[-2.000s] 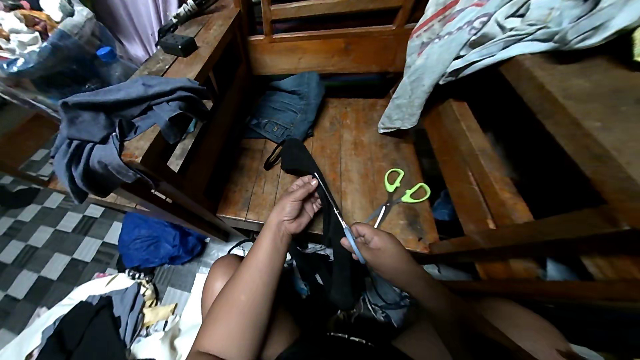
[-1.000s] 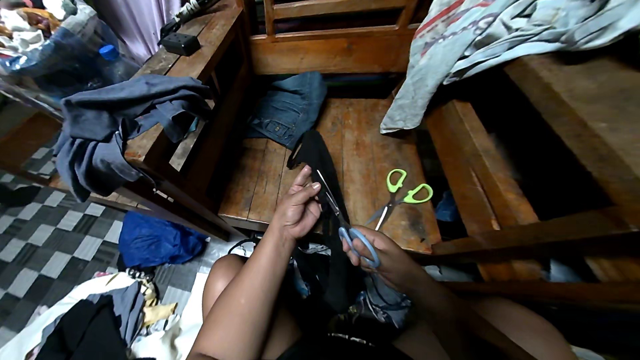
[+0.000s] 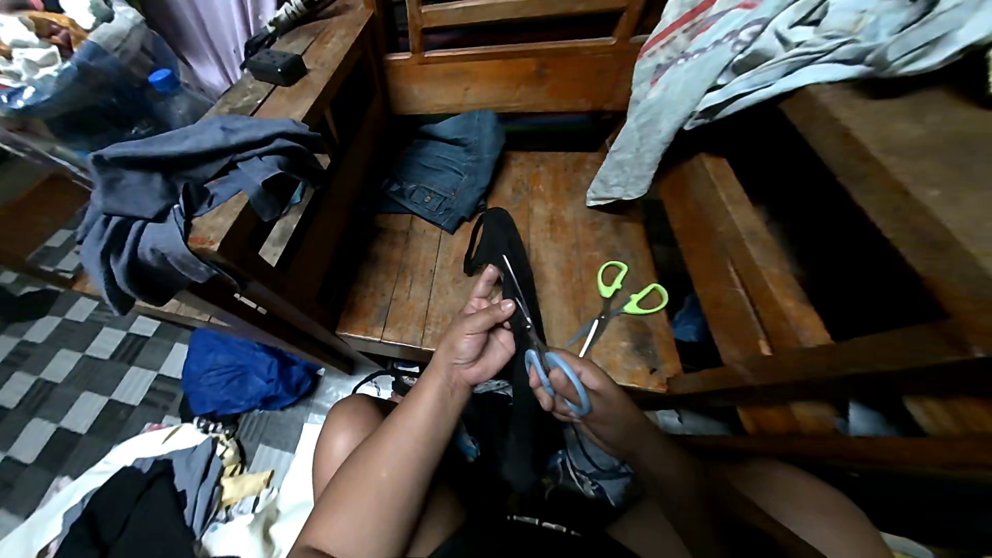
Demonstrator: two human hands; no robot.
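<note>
My right hand [image 3: 593, 395] grips blue-handled scissors [image 3: 556, 378] by their finger loops, with the narrow blades pointing up and away. Beside the blades is my left hand [image 3: 480, 333], palm up, index finger raised and thumb tip close to the metal; whether it pinches anything small is unclear. Black cloth [image 3: 511, 240] with a thin strap runs from the bench seat, beneath the scissors, down to my lap. To the right, green-handled scissors [image 3: 612, 302] lie spread on the wooden seat, beside a slim pale stick-like item [image 3: 590, 337].
Folded denim [image 3: 449, 167] lies at the back of the wooden bench [image 3: 403, 263]. Grey-blue cloth [image 3: 194, 170] drapes over the left armrest, and a pale printed cloth [image 3: 643, 147] hangs at right. A blue bundle [image 3: 240, 372] and heaped clothes [image 3: 139, 504] are on the floor.
The blue-handled scissors have turned in my right hand, so both finger loops now show. My left index finger is raised, where two seconds ago its fingers were bent near the blades.
</note>
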